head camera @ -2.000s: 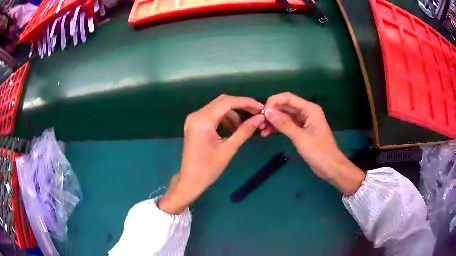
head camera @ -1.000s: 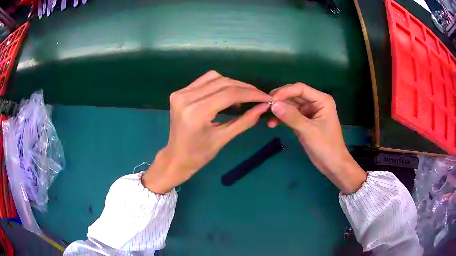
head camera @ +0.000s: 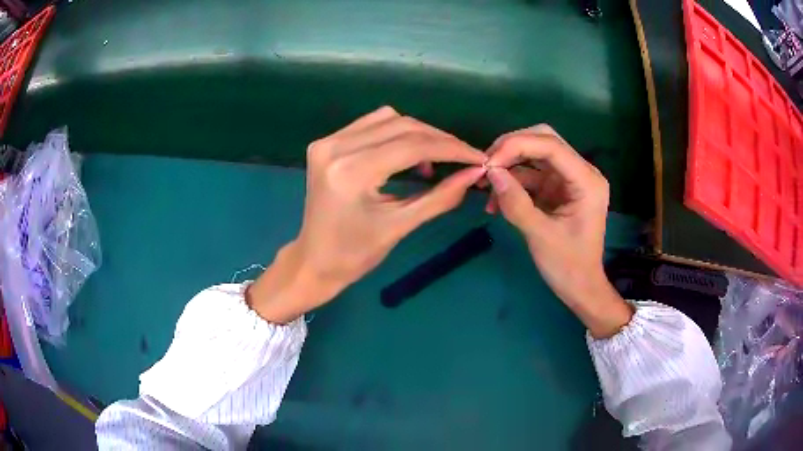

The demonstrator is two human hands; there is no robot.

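Note:
My left hand (head camera: 365,198) and my right hand (head camera: 559,198) meet at their fingertips over the bench's far edge. Thumb and forefinger of each pinch a tiny, pale, shiny part (head camera: 487,166) between them. It may be a spring bar; it is too small to tell. A flat black watch strap (head camera: 436,268) lies diagonally on the green mat (head camera: 423,370) just below my hands, touched by neither.
A clear bag with lilac contents (head camera: 48,238) lies at the left. The dark green conveyor belt (head camera: 264,97) runs beyond the mat. An empty orange-red tray (head camera: 744,132) is at the right, with a crumpled clear bag (head camera: 762,352) below it.
The view has tilted down, so the far trays have left the picture. My hands stay pinched together at the tiny part, and the strap remains on the mat.

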